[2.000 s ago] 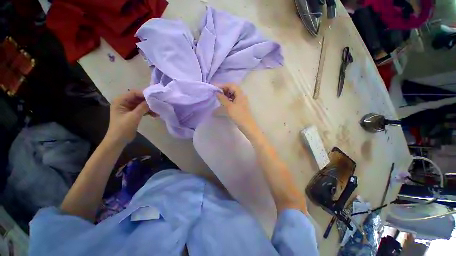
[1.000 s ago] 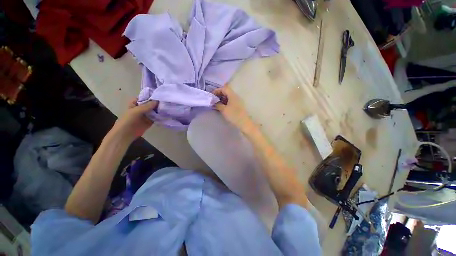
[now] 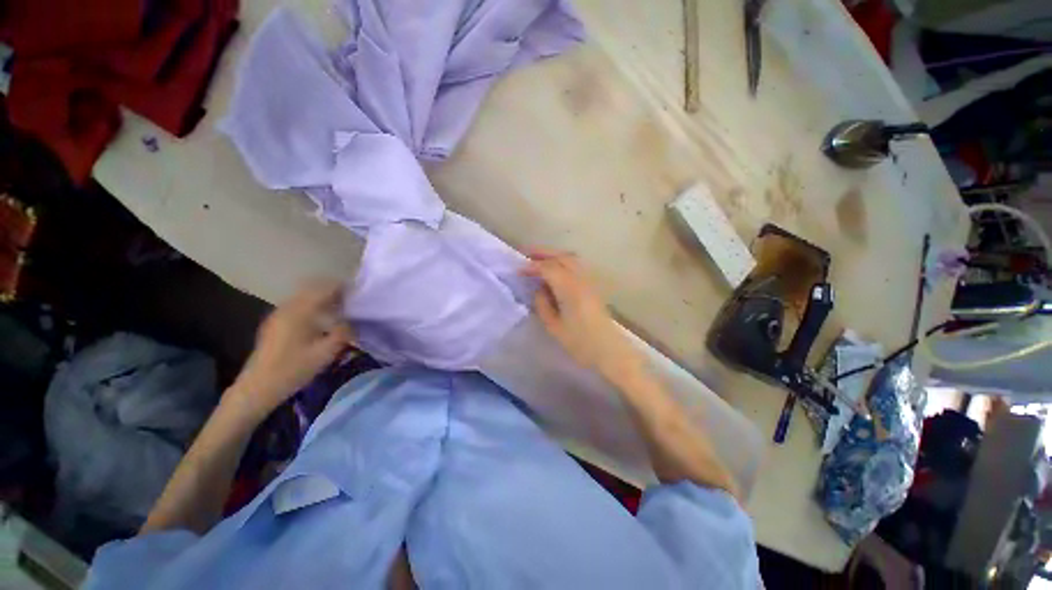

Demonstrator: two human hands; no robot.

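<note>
The lilac garment piece [image 3: 433,302] lies over the end of the long whitish sleeve board [image 3: 600,398], its near part spread over the board and the rest bunched on the table beyond. My right hand [image 3: 565,302] has its fingertips on the right edge of the cloth. My left hand [image 3: 302,337] is blurred at the left edge of the cloth; whether it grips the cloth is unclear. The black-handled iron [image 3: 752,328] stands at the right, partly on the dark iron rest [image 3: 791,261].
A white block [image 3: 713,236] lies beside the iron rest. A second iron [image 3: 856,143], a wooden stick [image 3: 691,58] and dark shears [image 3: 753,48] lie farther off. Red cloth [image 3: 104,69] is at the far left corner. Blue floral cloth in plastic [image 3: 868,470] is at the right corner.
The near end of the lilac cloth has come down over the board end and lies flatter. Both hands have moved nearer my body. The view has shifted, so the table items appear higher.
</note>
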